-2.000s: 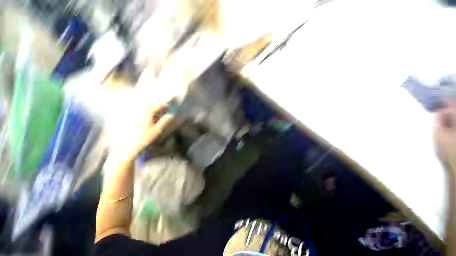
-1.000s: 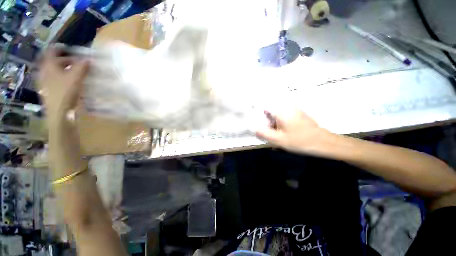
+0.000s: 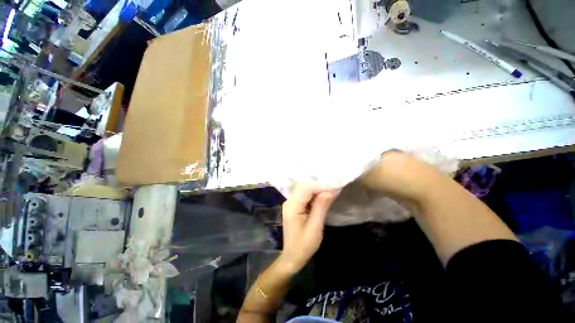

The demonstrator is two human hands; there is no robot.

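Note:
A pale, thin fabric piece (image 3: 372, 205) lies over the front edge of the white machine table (image 3: 504, 129) and hangs down before my black top. My left hand (image 3: 307, 211) pinches its left edge between thumb and fingers. My right hand (image 3: 394, 173) is at the fabric to the right; its fingers are hidden under or behind the cloth and washed out by glare, so its grip cannot be told. The metal plate by the foot (image 3: 372, 64) and the cream round knob (image 3: 398, 11) show at the top.
A marking pen with a purple cap (image 3: 482, 53) and long metal tools (image 3: 542, 66) lie at the right of the table. Brown cardboard (image 3: 167, 110) covers the left end. Another machine (image 3: 79, 224) stands at left. A blue bin (image 3: 548, 243) is at lower right.
The fabric has come down from over the table's left part to its front edge. My left hand has moved right and down with it. My right hand has moved slightly right, into the cloth.

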